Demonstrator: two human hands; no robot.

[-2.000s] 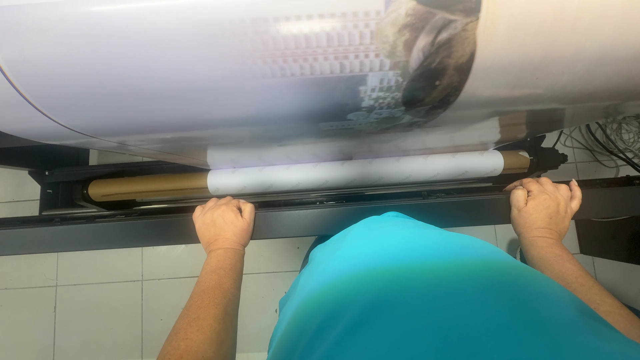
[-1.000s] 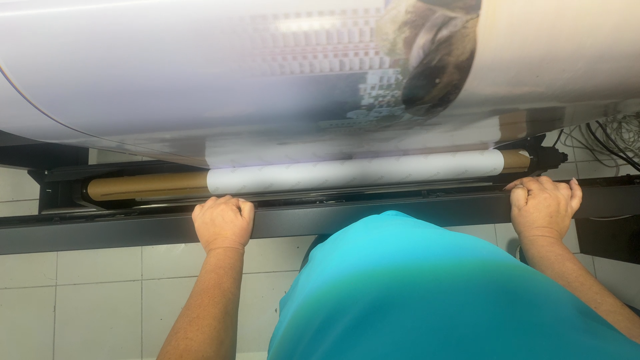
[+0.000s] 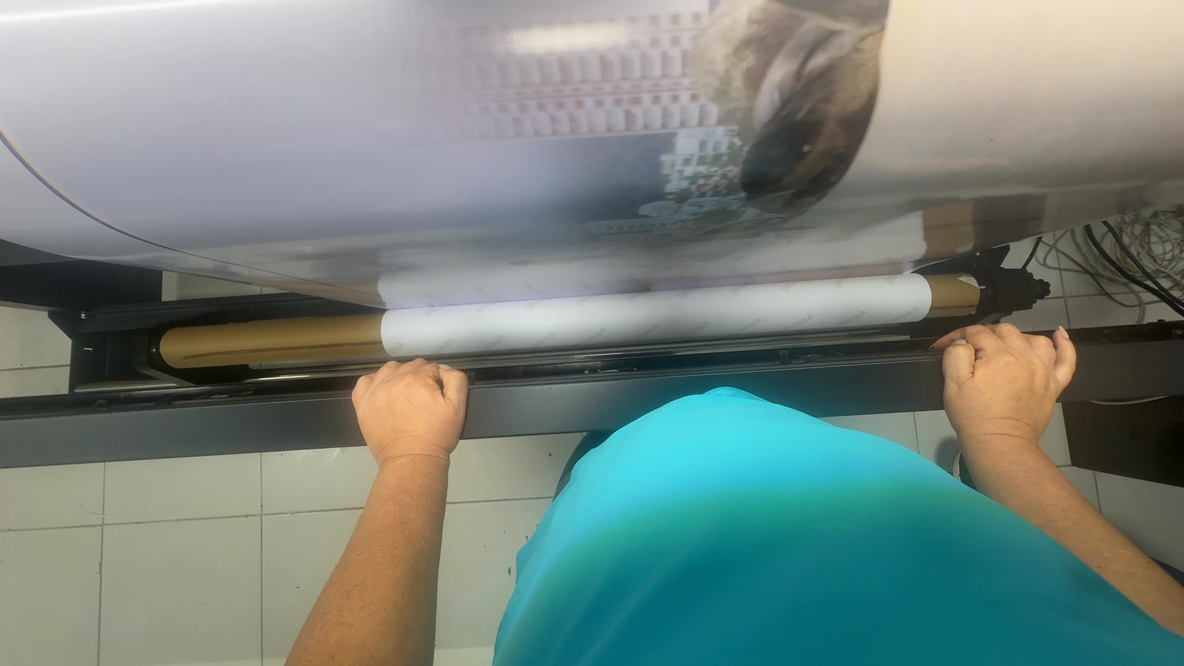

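My left hand rests with curled fingers over the top edge of a long dark metal rail, left of my body. Further right, my right hand lies on the same rail, its fingers bent over the edge and the little finger raised. Just beyond the rail is a roll of white sheet material on a brown cardboard core, lying crosswise. Above it curves a wide, glossy printed sheet with a picture of buildings and a dark rounded shape. The fingertips of both hands are hidden behind the rail.
A black roll holder sits at the core's right end. Tangled cables lie on the floor at the right. A black frame part stands at the left. Pale floor tiles show below the rail.
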